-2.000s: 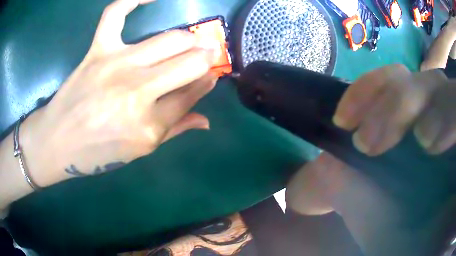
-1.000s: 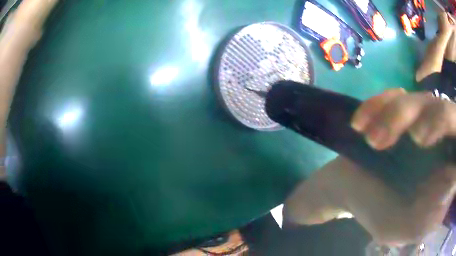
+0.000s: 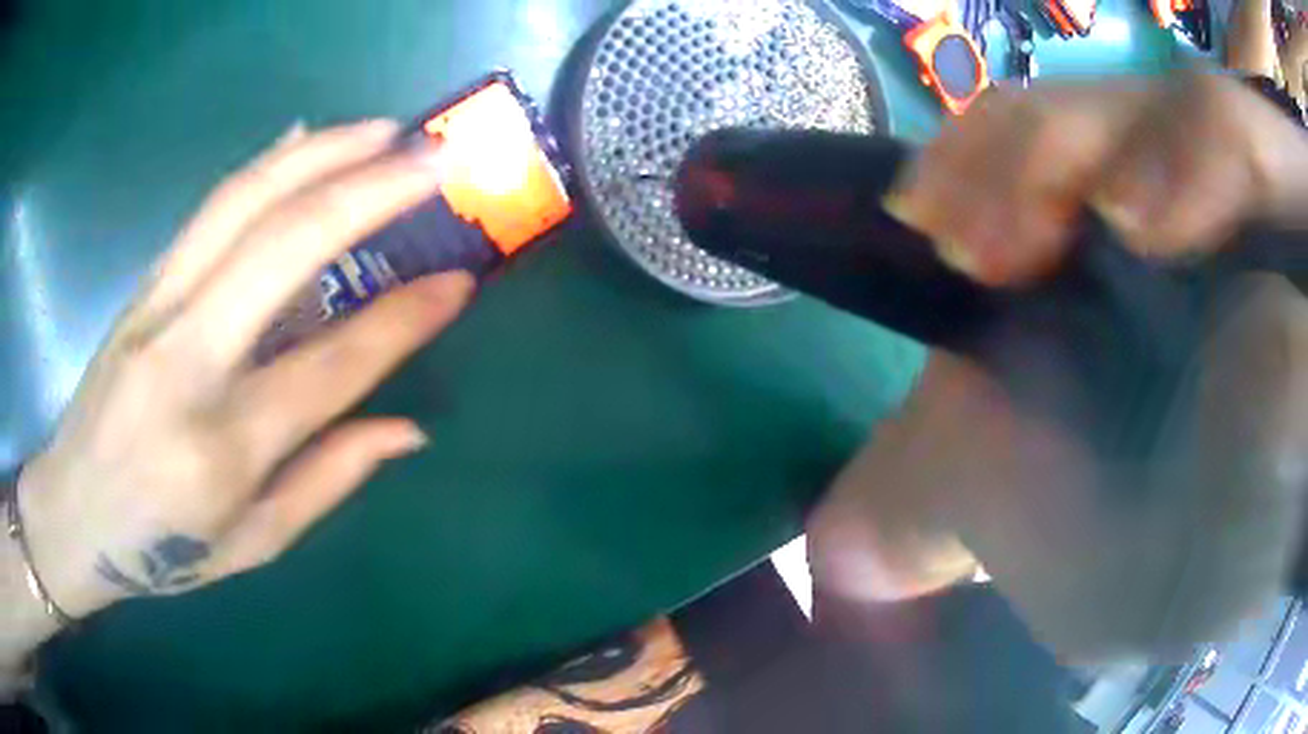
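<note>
A black device with a bright orange end (image 3: pixel 505 179) lies on the green surface at the left of the tray. My left hand (image 3: pixel 215 330) lies over its black part with fingers spread across it. My right hand (image 3: pixel 1069 201) is closed around a thick black electric screwdriver (image 3: pixel 818 201), large and blurred at the right. The screwdriver's narrow end is over the round grey screw tray (image 3: pixel 724 294); its bit is thin and hard to make out. Silvery screws glitter on the tray's right side, and dark holes show on its left.
The green work surface (image 3: pixel 603 430) has a curved near edge. Beyond the tray at upper right lies a unit with an orange end (image 3: pixel 950 63), and more orange-and-black units (image 3: pixel 1064 15) lie further right. Another person's arm (image 3: pixel 1251 36) shows at the upper right edge.
My left hand and an orange-ended device are back in view beside the tray; a second ago only a forearm showed at the left edge. The screwdriver shows higher and further left.
</note>
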